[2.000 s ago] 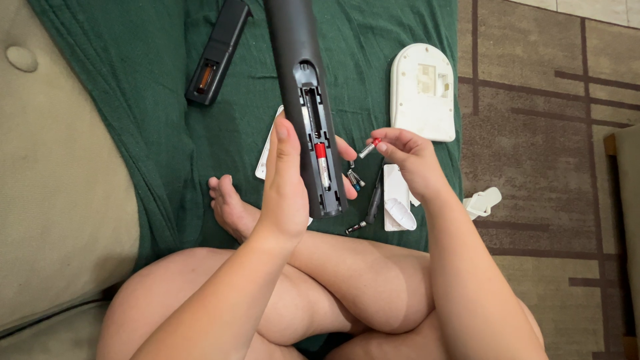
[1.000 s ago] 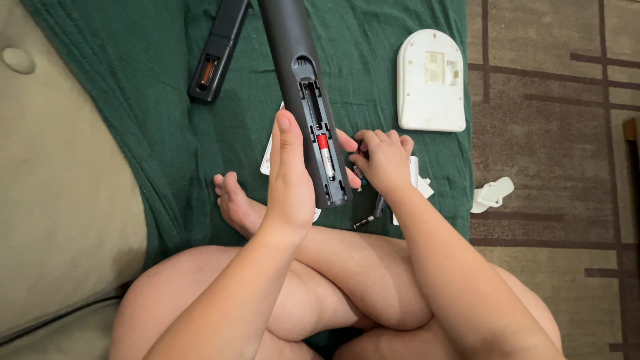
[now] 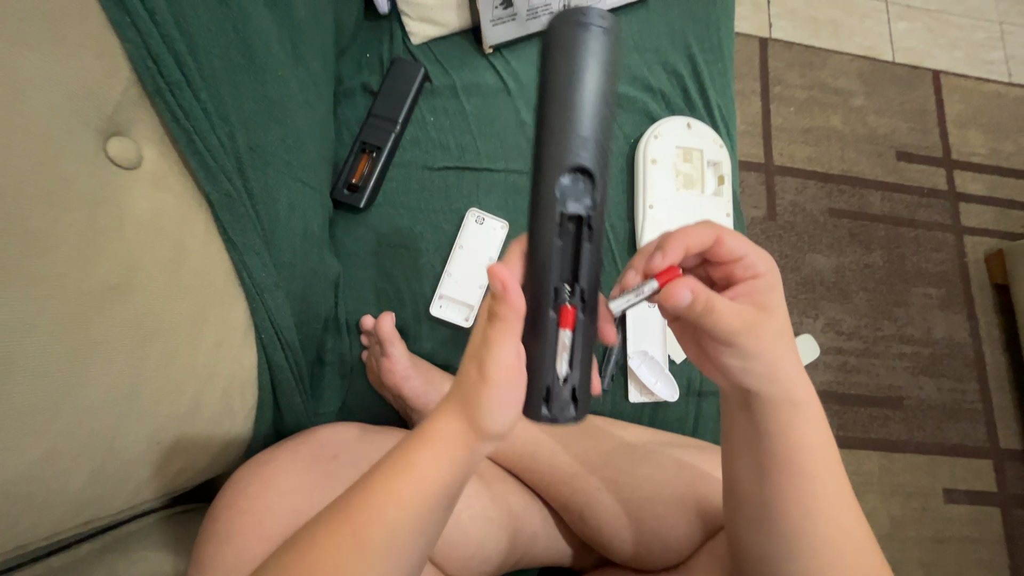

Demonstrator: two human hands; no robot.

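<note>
My left hand (image 3: 500, 352) holds a long black remote control (image 3: 572, 120) upright, its uncovered battery bay facing me. One red and silver battery (image 3: 565, 340) lies in the lower part of the bay; the upper part shows an empty slot. Just right of the remote, my right hand (image 3: 712, 296) pinches another red and silver battery (image 3: 644, 290) between thumb and fingers, tilted with its red end up and to the right. Part of my left hand's fingers is hidden behind the remote.
A second black remote (image 3: 380, 132) lies at the upper left on the green cloth (image 3: 472, 128). Around my hands lie a white remote (image 3: 470, 268), a rounded white device (image 3: 684, 180) and a white cover (image 3: 652, 374). A printed box (image 3: 520, 24) is at the top, a tufted cushion (image 3: 120, 280) at the left.
A second ago my right hand was down among the small things beside the remote; now it is raised with a battery in its fingers. My left hand still holds the remote.
</note>
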